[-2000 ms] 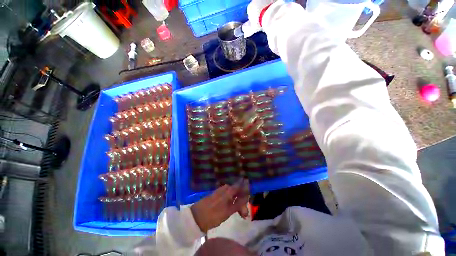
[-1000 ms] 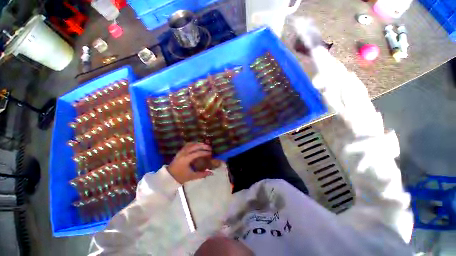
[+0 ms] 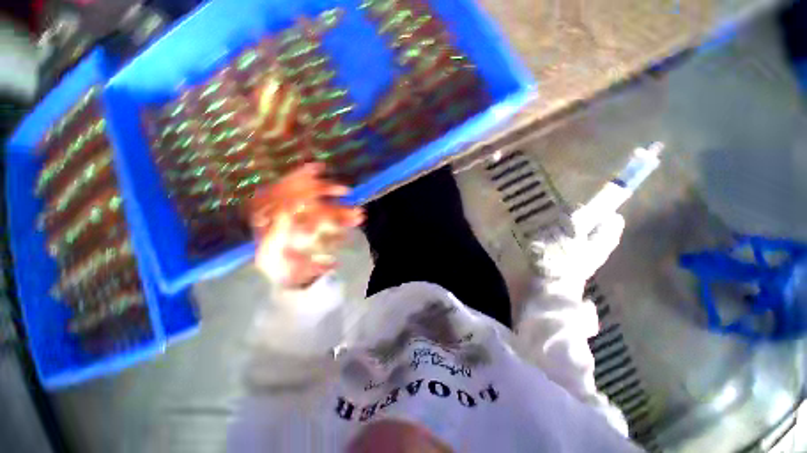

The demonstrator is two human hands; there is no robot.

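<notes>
My right hand, in an off-white knitted glove, is shut on a syringe with a clear barrel, held over the floor right of my lap. Its tip points up and to the right. My left hand, bare and blurred, is at the near edge of the blue work tray. Blur hides whether it holds a piece. The work tray holds rows of dark red-brown moulded pieces with green glints and a bare blue gap among them. An amber piece lies on the rows.
A second blue tray with fuller rows is at the left. The speckled brown worktop extends right of the work tray. A slotted drain grate and a blue plastic stool are at floor level on the right.
My right hand has come back from the worktop side to beside my lap, and the syringe now shows in it. The view has swung right and down, so the pot has left the picture.
</notes>
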